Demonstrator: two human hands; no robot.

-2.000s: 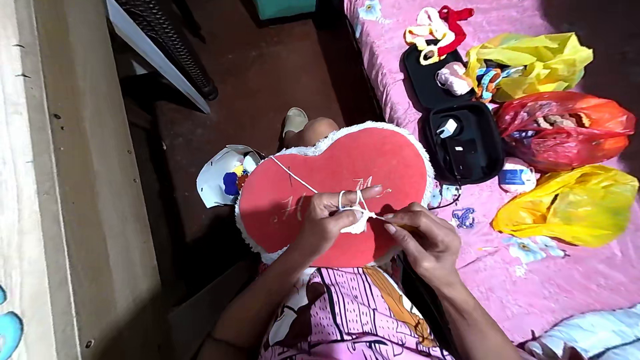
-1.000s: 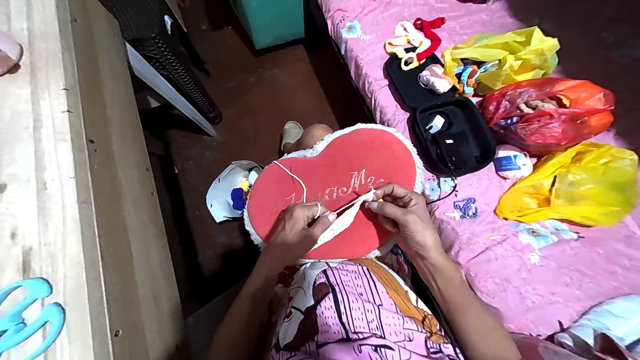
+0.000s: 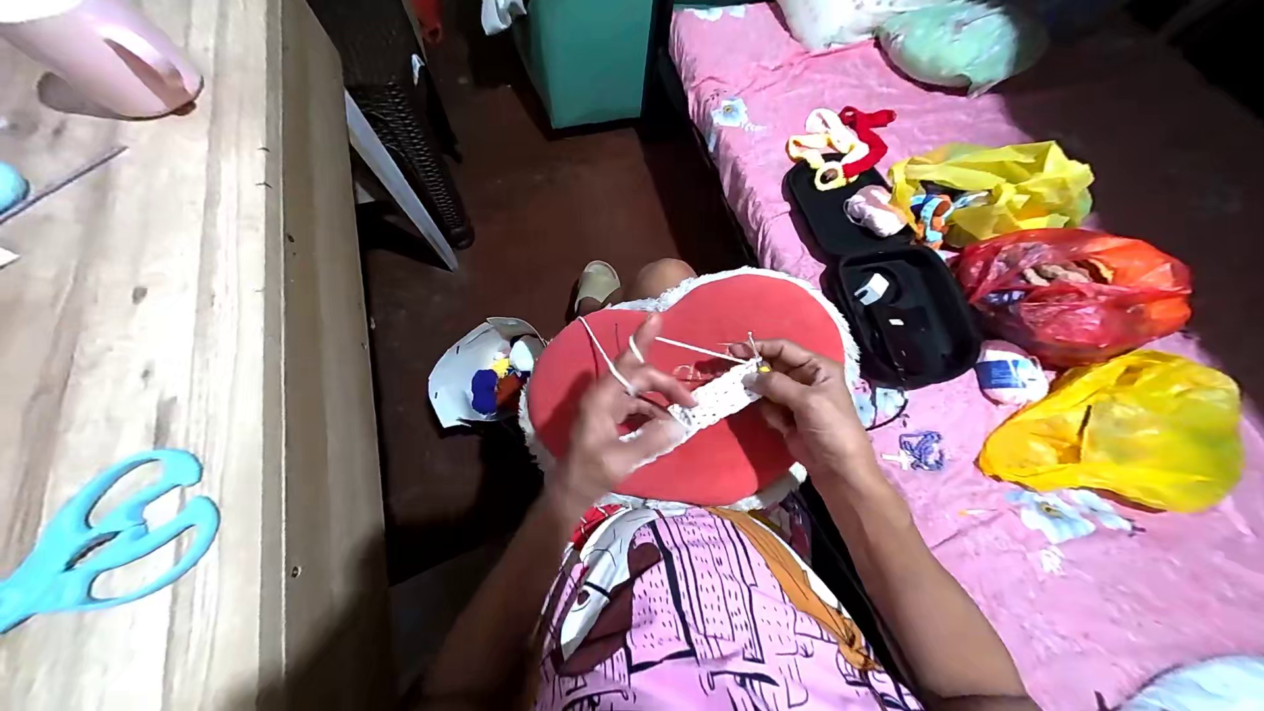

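Observation:
A strip of white crocheted fabric stretches between my hands above a red heart-shaped cushion with a fluffy white edge, which rests on my lap. My left hand, slightly blurred, pinches the strip's left end, and white yarn loops round its raised index finger. At the strip's right end, my right hand grips the work together with a thin hook, whose tip shows above the fingers; a small yellow bit is by the thumb. The yarn runs from the left index finger across to the hook.
Blue-handled scissors and a pink cup are on the wooden table at left. On the pink bedspread at right are an open black case, a yarn ball, a red plastic bag and yellow bags. A white container holds coloured yarn.
The white strip, bunched in my left hand two seconds ago, is now spread out between both hands. My left index finger has lifted with the yarn round it. The view has shifted toward the table.

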